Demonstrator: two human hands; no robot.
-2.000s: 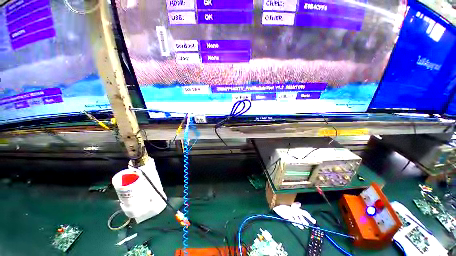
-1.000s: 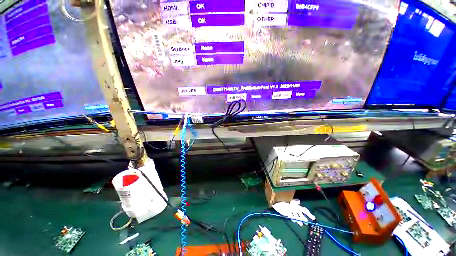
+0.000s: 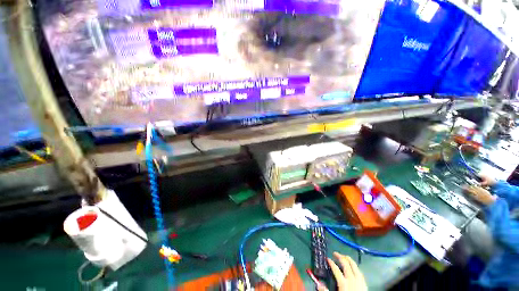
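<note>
A circuit board (image 3: 274,263) with pale connectors lies on the orange mat (image 3: 213,279) at the bottom centre. A blue network cable (image 3: 256,228) runs to its left side and loops away right. A black remote control (image 3: 320,250) lies right of the board. A red marker pen (image 3: 313,277) is just below it. My right hand (image 3: 348,274) is at the bottom edge, just right of the remote and partly cut off, with fingers apart. I see nothing held in it. My left hand is not in view.
An orange test box (image 3: 369,206) glows at the right, beside a white tray (image 3: 435,241) with a board. An oscilloscope (image 3: 310,167) stands behind. White cloth (image 3: 295,216), a coiled blue cord (image 3: 154,193) and a white container (image 3: 105,233) are around. Another person's blue sleeve (image 3: 503,227) is far right.
The view has turned right, so the bench things sit further left. My right hand has come in at the bottom, and the other person's arms now show at the right.
</note>
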